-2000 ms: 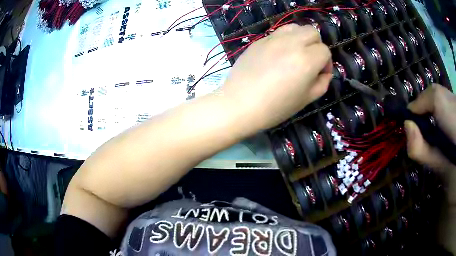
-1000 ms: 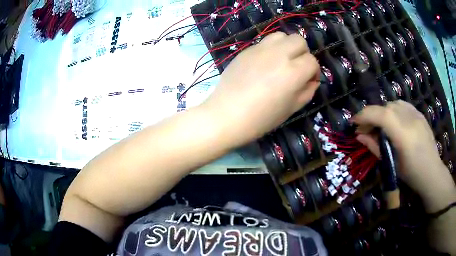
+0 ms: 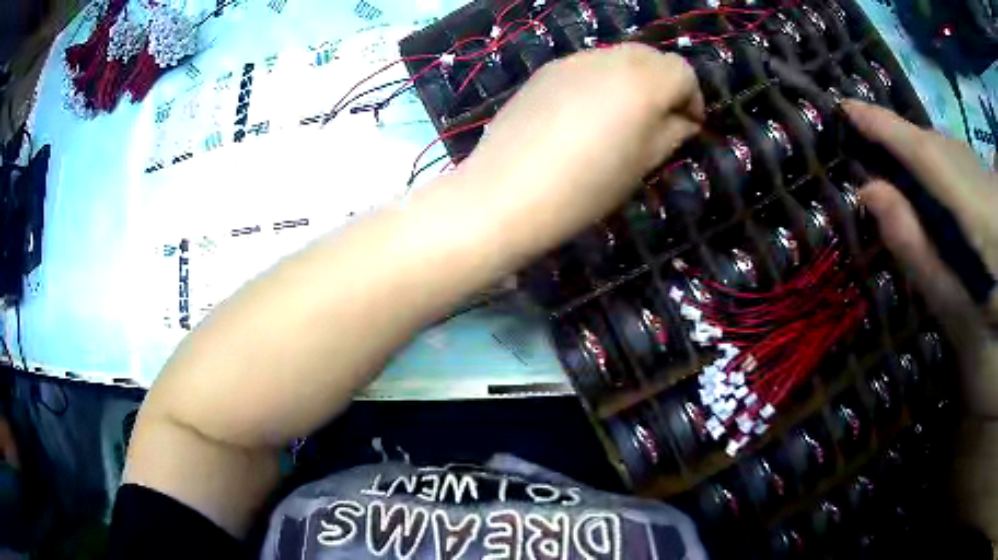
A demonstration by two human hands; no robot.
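A dark divided tray [image 3: 657,282] holds rows of black round speakers [image 3: 585,352] standing on edge. A bunch of red connector leads [image 3: 804,328] with white connectors [image 3: 724,399] lies fanned across it. My left hand [image 3: 624,104] is over the upper rows with its fingers closed together; what it pinches is hidden. My right hand [image 3: 925,208] is at the right, around the dark handle of a soldering iron [image 3: 914,202]. The slim front part of the iron is blurred and points up-left over the tray; where its tip touches cannot be told.
Red and black wires [image 3: 378,85] trail off the tray's upper left edge onto the printed sheet [image 3: 230,197] of the bench. Spare red and white lead bundles [image 3: 131,49] lie at the far left. A dark box with a small red light [image 3: 948,33] is at the top right.
My left hand has moved up to a higher row of the tray. My right hand swung inward with the iron, then back out to the right and upward. The view has shifted slightly.
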